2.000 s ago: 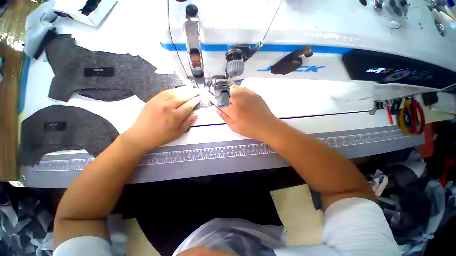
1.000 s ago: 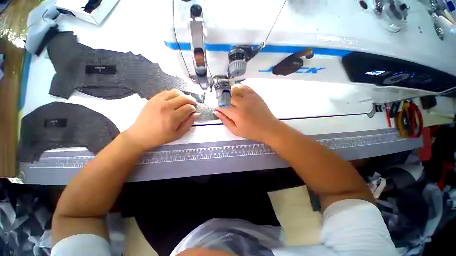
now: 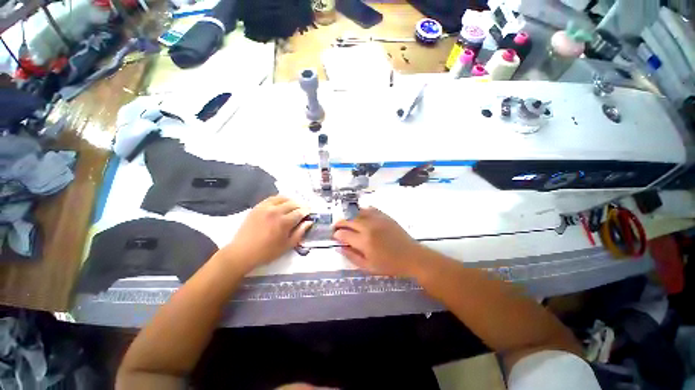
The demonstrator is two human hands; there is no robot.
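My left hand (image 3: 270,232) and my right hand (image 3: 375,240) are on either side of the needle area, fingertips down on a small grey cloth piece (image 3: 318,235) that shows between them. The fingers cover most of this piece. The presser foot and needle area (image 3: 349,202) is just above and beside my right fingertips; the needle tip is too small to tell. At the left lie two dark grey cut panels, the upper one (image 3: 240,188) and the lower curved one (image 3: 122,259), each with a small black label (image 3: 211,183).
The white machine arm (image 3: 442,129) has a black control panel (image 3: 564,177). Scissors with coloured loops (image 3: 623,232) lie at the right. A ruler strip (image 3: 457,279) runs along the front edge. Thread cones (image 3: 503,64) and a round blue tin (image 3: 428,30) stand behind. Fabric heaps (image 3: 38,167) lie left.
The view has tilted up and shows the area behind the machine. Both hands remain beside the needle area; the grey cloth between them is more visible than two seconds ago.
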